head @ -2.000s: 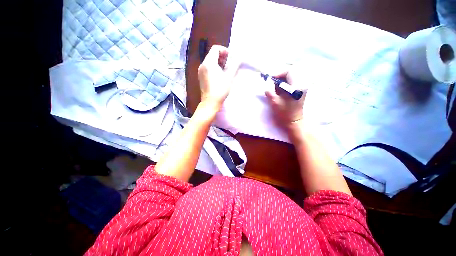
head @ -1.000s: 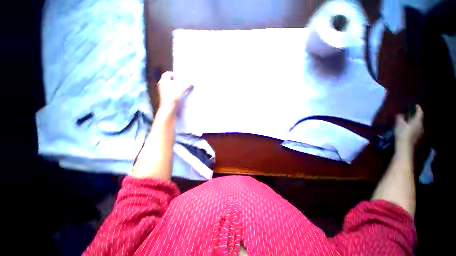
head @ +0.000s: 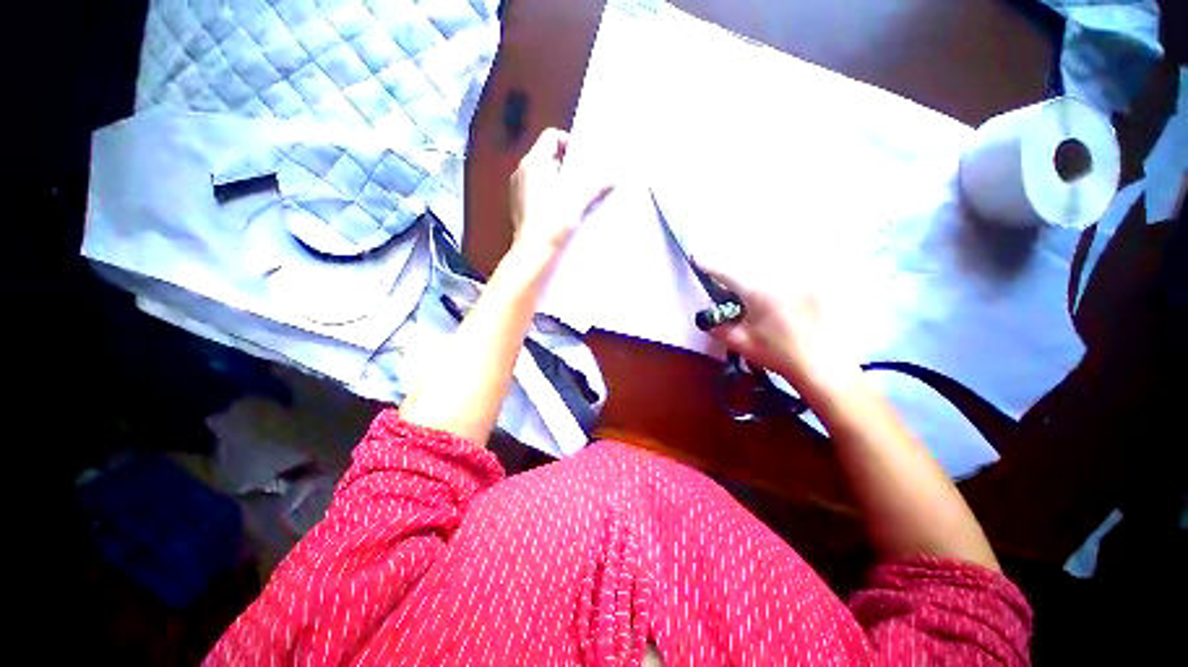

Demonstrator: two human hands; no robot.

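A plain white fabric sheet (head: 782,170) lies in front of me, glaring white. My left hand (head: 545,196) is at its left edge, with the thumb on top; glare hides how the fingers hold it. My right hand (head: 769,326) holds large dark shears (head: 687,254) near the sheet's front edge. One long blade lies over the sheet and points away and to the left; the looped handles are below the hand. A short dark, patterned piece, perhaps the pen's end, shows at the right fingers.
Quilted fabric (head: 326,59) and pale cut pieces (head: 143,196) lie at left, with a dark bar (head: 245,186) on them. A white roll (head: 1023,170) lies on the sheet at right. Strips hang at the table's front edge. Scraps (head: 254,450) lie on the floor.
My right hand has left the marking spot, reached to the far right and come back to the sheet with shears. My left hand stays at the sheet's left edge. The view has shifted.
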